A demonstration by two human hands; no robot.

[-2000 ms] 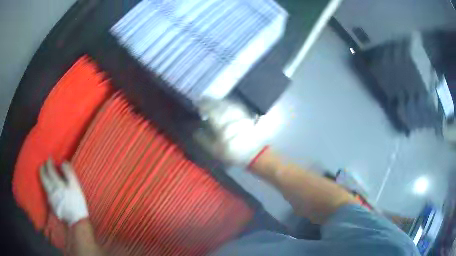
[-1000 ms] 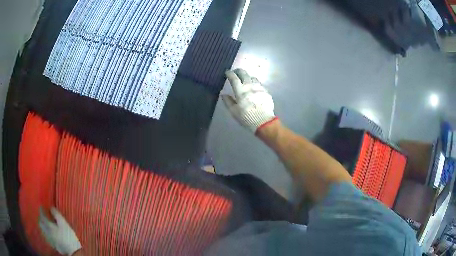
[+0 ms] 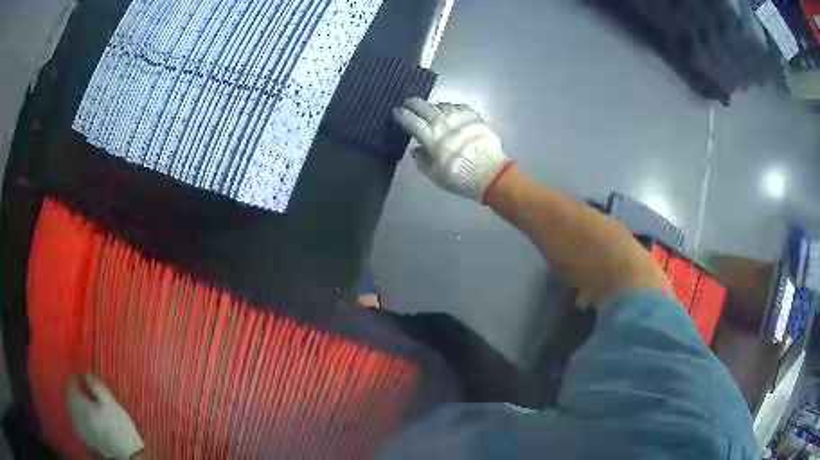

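My right hand (image 3: 457, 148), in a white knitted glove with a red cuff edge, is at the right edge of the dark ribbed block (image 3: 373, 101); its fingertips touch or overlap the block's edge. Whether it grips anything is not clear. My left hand (image 3: 103, 418), also gloved, lies on the red dividers (image 3: 225, 359) at the lower left, with its fingers partly hidden and the wrist cut off by the bottom edge. The stack of perforated metal panels (image 3: 207, 90), pale with dark holes, lies beside the ribbed block at the upper left.
The black table (image 3: 333, 211) has a pale metallic edge (image 3: 438, 34). Beyond it is grey floor (image 3: 557, 99). Dark stacked parts (image 3: 692, 40) stand at the upper right. Another bin with red filling (image 3: 688, 287) and a grey slotted part (image 3: 649, 220) are at the right.
Since one second ago my right hand has moved slightly up, closer over the ribbed block's edge. My left hand stays on the dividers. Earlier, my right hand was at the panel stack's near corner.
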